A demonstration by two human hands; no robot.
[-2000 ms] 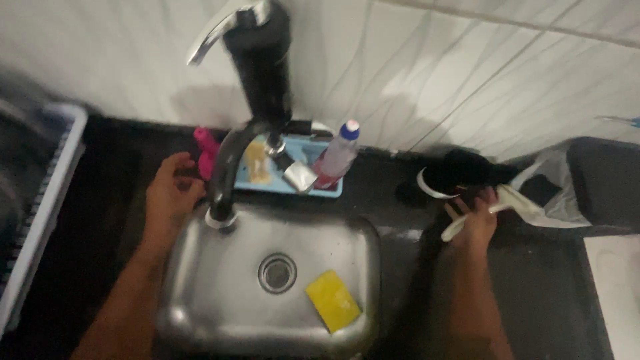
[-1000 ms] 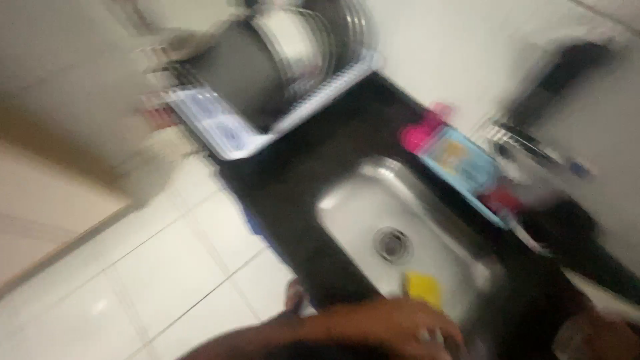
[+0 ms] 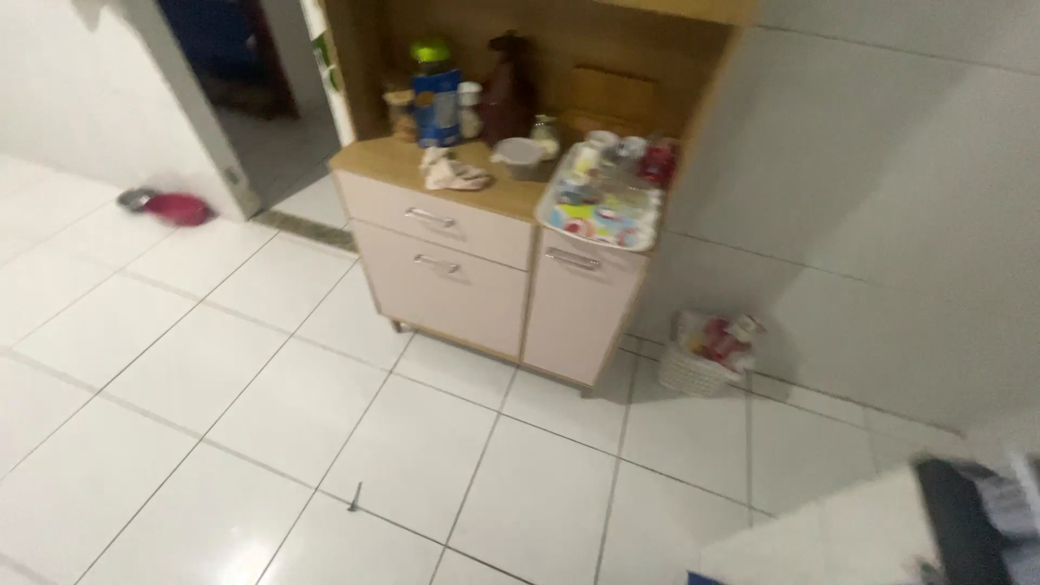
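Observation:
Neither my left hand nor my right hand shows in the head view. Ahead stands a kitchen cabinet [image 3: 443, 301] with pale fronts and a wooden top. On it lie a crumpled cloth [image 3: 453, 172] and, beside that, a lidded plastic container [image 3: 520, 154]. A patterned tray [image 3: 597, 231] holding glasses and small items rests at the right end. Toward the back are a blue-labelled container with a green lid [image 3: 437, 97], a dark red draped object [image 3: 509, 97] and a wooden board [image 3: 611, 97].
A white wastebasket [image 3: 691, 370] full of rubbish stands by the wall, right of the cabinet. Near the doorway at left, a red bowl [image 3: 179, 209] and a metal bowl [image 3: 136, 199] sit on the floor. A dark counter edge [image 3: 971, 520] is at lower right.
The view has swung far from the sink to the cabinet and tiled floor. Both hands, beside the sink two seconds ago, are out of view.

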